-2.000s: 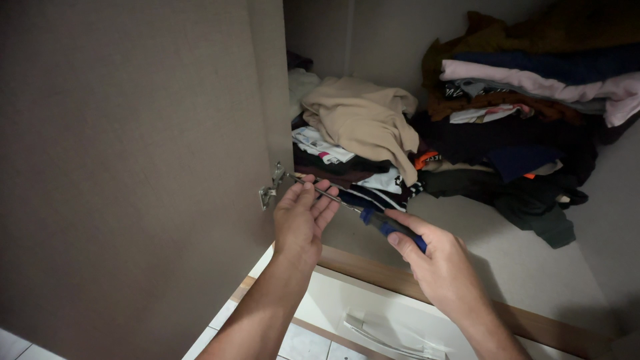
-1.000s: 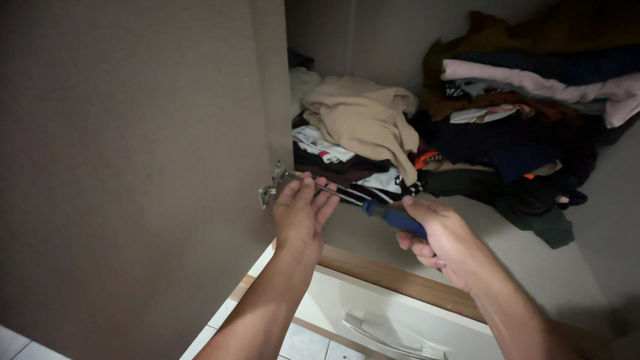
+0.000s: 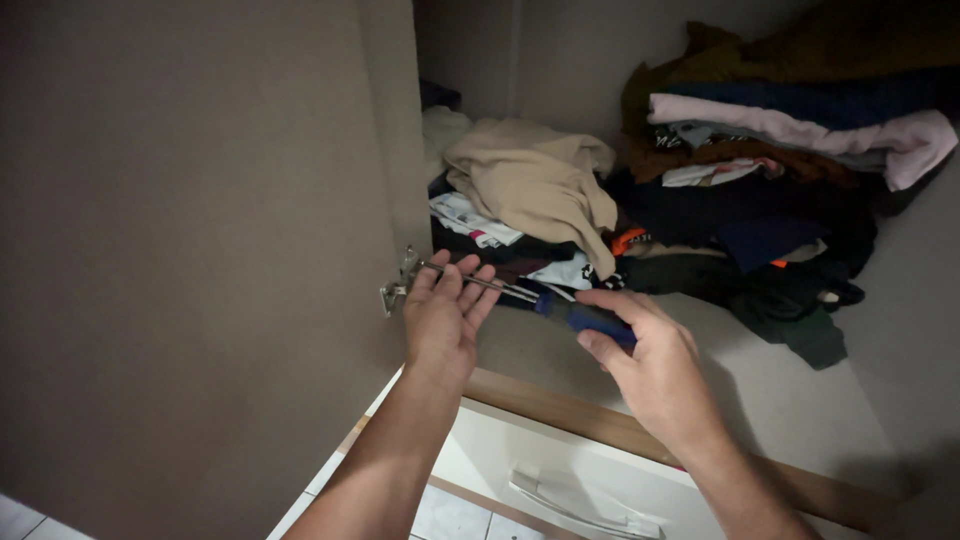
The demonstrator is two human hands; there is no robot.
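Note:
My right hand (image 3: pixel 652 349) grips the blue and dark handle of a screwdriver (image 3: pixel 589 319). Its metal shaft runs up and left to a metal cabinet hinge (image 3: pixel 397 281) at the edge of the cabinet door (image 3: pixel 225 262). My left hand (image 3: pixel 446 307) is palm up near the hinge, its thumb and fingers around the shaft close to the tip. The tip meets the hinge area; whether it sits in a screw head is too small to tell.
Behind my hands, piled clothes lie on the cabinet shelf, among them a beige garment (image 3: pixel 532 172) and a pink folded one (image 3: pixel 795 135). A wood-toned shelf edge (image 3: pixel 570 409) runs below, over a white drawer with a metal handle (image 3: pixel 577 510). White floor tiles (image 3: pixel 454 514) show underneath.
My right hand has changed its grip and turn on the screwdriver handle between frames. My left hand stays by the hinge at the shaft.

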